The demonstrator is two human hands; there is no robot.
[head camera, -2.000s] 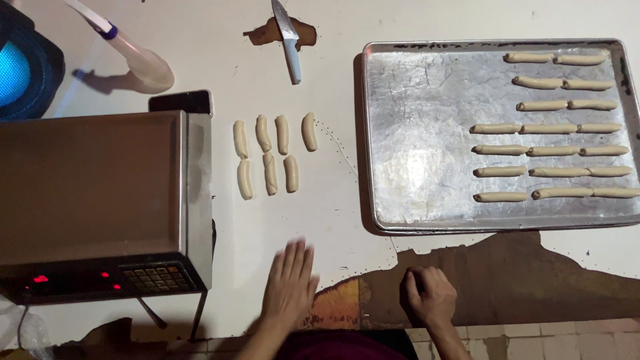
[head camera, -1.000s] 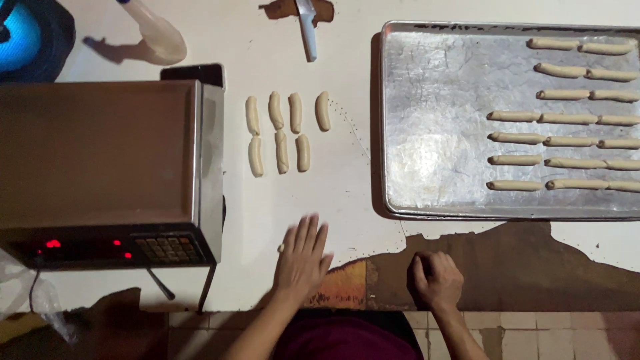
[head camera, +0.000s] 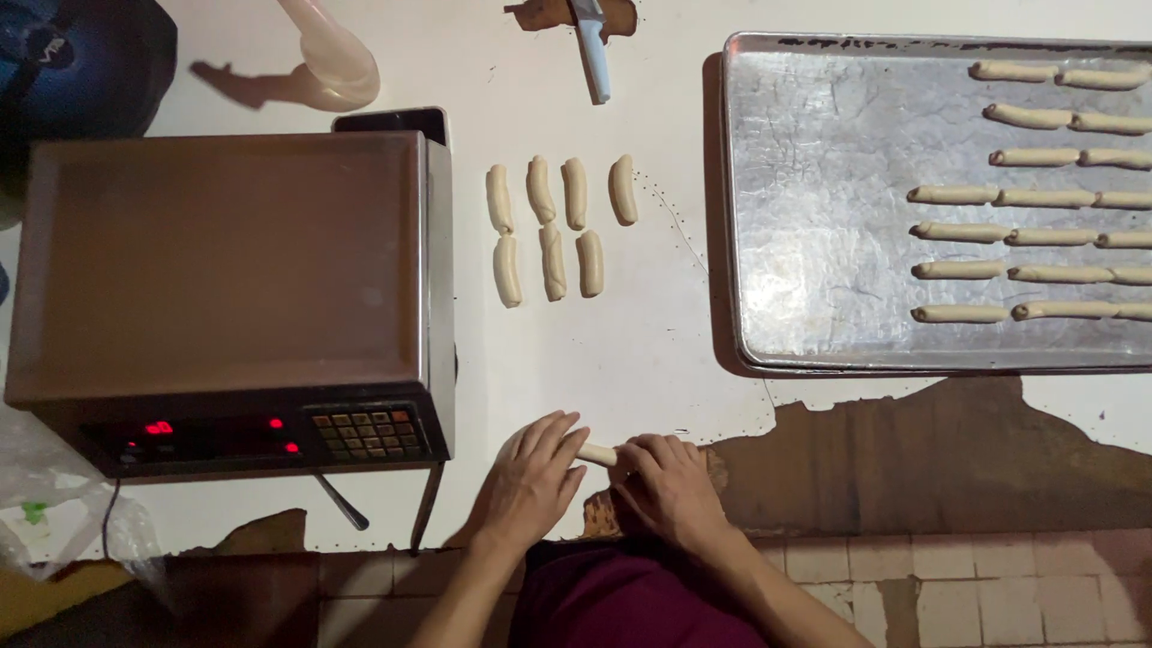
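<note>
Near the table's front edge, a short dough roll (head camera: 597,454) lies between my two hands. My left hand (head camera: 540,472) covers the roll's left end, fingers extended over it. The fingertips of my right hand (head camera: 661,481) are on its right end, with the fingers bent. How firmly either hand presses cannot be told. Beyond them, several finished-looking dough rolls (head camera: 553,261) lie in two rows on the white tabletop. To the right, a metal baking tray (head camera: 810,351) holds several rows of thin dough rolls (head camera: 1044,198).
A digital scale (head camera: 216,270) with red lit digits stands at the left, a dark phone-like object (head camera: 391,121) behind it. A knife with a pale blue handle (head camera: 591,58) lies at the back. The white table covering (head camera: 621,360) is torn along the front.
My right hand has moved left from the torn front area to beside my left hand. A dough roll now shows between them. The rolls on the table and tray have stayed put.
</note>
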